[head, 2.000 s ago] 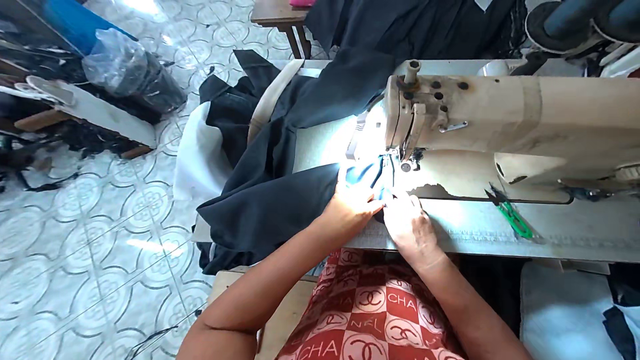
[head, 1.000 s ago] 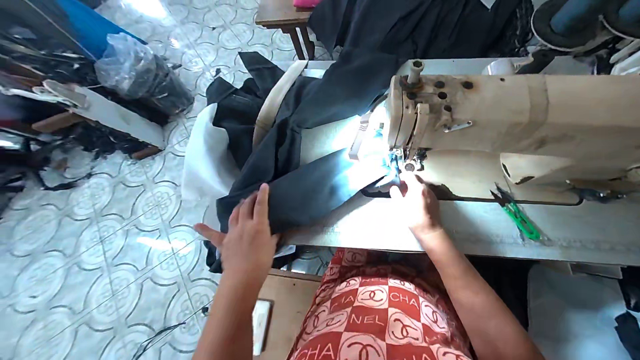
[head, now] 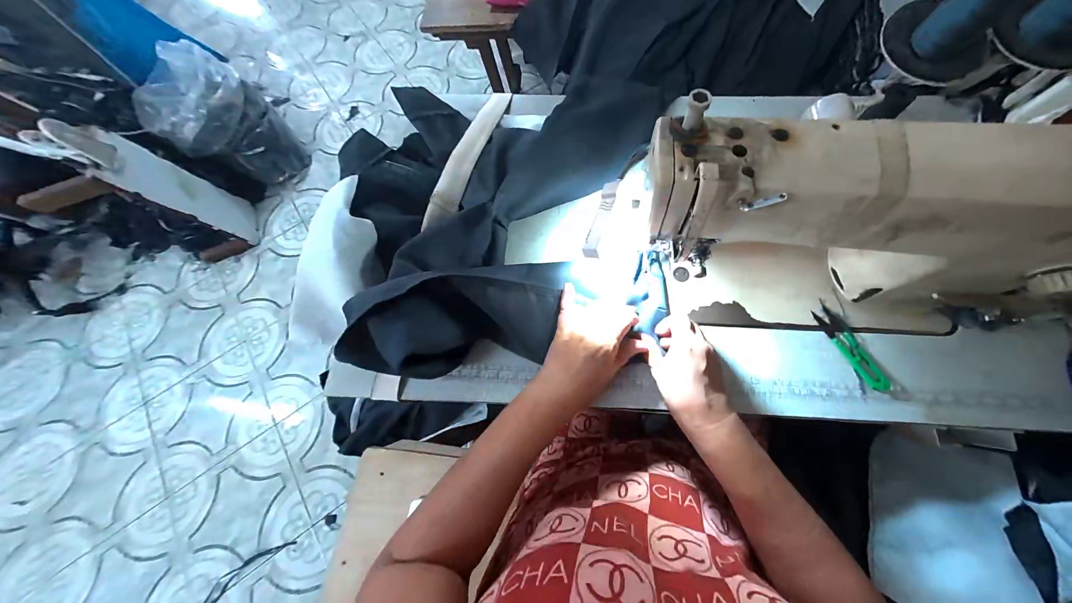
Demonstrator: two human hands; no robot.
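Observation:
A dark cloth piece (head: pixel 461 314) lies over the left part of the sewing machine table, its right end under the bright lamp by the needle of the sewing machine (head: pixel 779 184). My left hand (head: pixel 590 331) holds the cloth just in front and to the left of the presser foot. Close beside it, my right hand (head: pixel 687 364) grips the cloth edge between thumb and fingers. Glare washes out the cloth at the needle. Green thread snips (head: pixel 861 360) rest on the table to the right of my right hand.
More dark cloth (head: pixel 620 50) is heaped behind the machine, near a wooden stool (head: pixel 469 21). Thread cones (head: pixel 955 33) stand at the back right. A plastic bag (head: pixel 197 100) is at the left above the tiled floor (head: pixel 209 377). Pale cloth (head: pixel 331 268) hangs at the table's left end.
My left hand has moved right, from the dark cloth at the table's left to beside the needle. The cloth's left part is now folded up. My right hand has come slightly toward my body.

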